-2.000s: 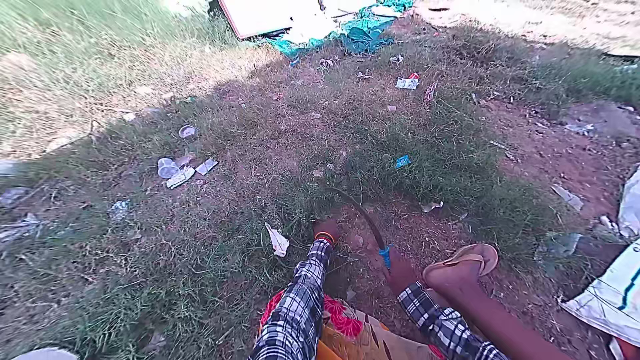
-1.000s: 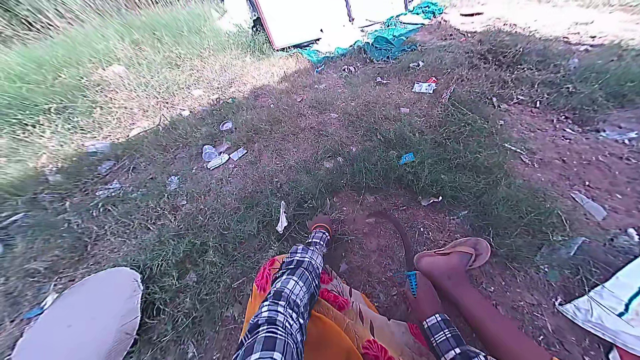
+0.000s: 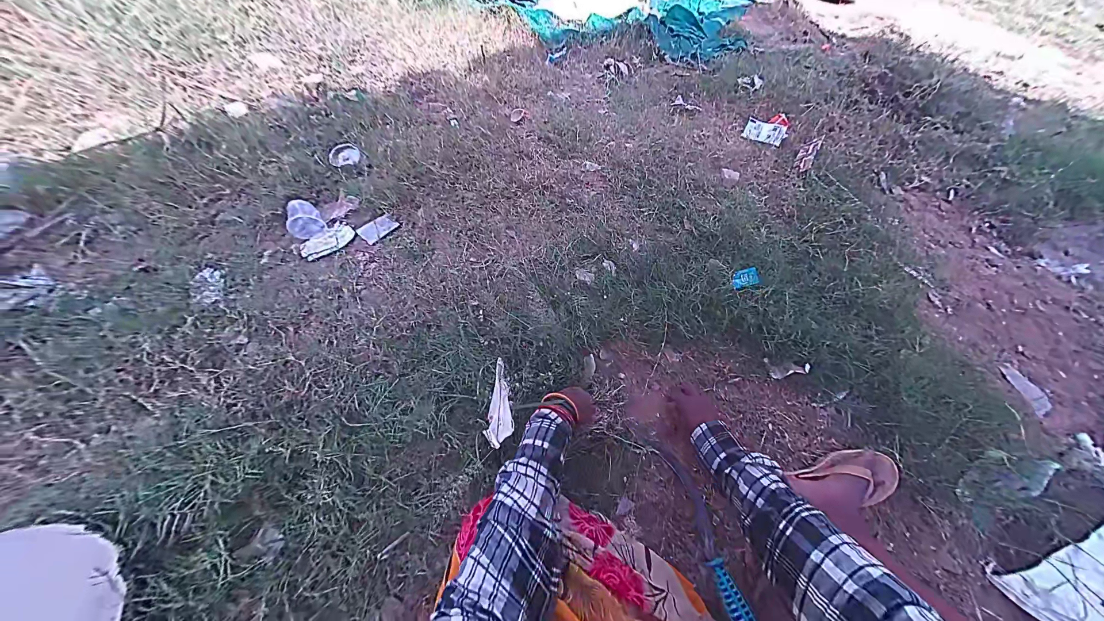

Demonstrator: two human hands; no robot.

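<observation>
My left hand, with bangles at the wrist and a checked sleeve, is low at the grass edge, beside a white scrap. My right hand reaches to the bare soil just right of it, blurred; whether its fingers hold anything is not clear. A sickle with a curved dark blade and a blue-wrapped handle lies on the ground below my right hand, beside the right forearm. Short green grass grows just beyond both hands.
A sandalled foot is at the right. Plastic cups and wrappers litter the grass at left, with a blue packet ahead. Teal sheeting lies at the far edge, a white sheet lower right, a pale round object lower left.
My right hand has let go of the sickle's handle and moved forward, close to my left hand. The sickle now lies on the ground nearer my body.
</observation>
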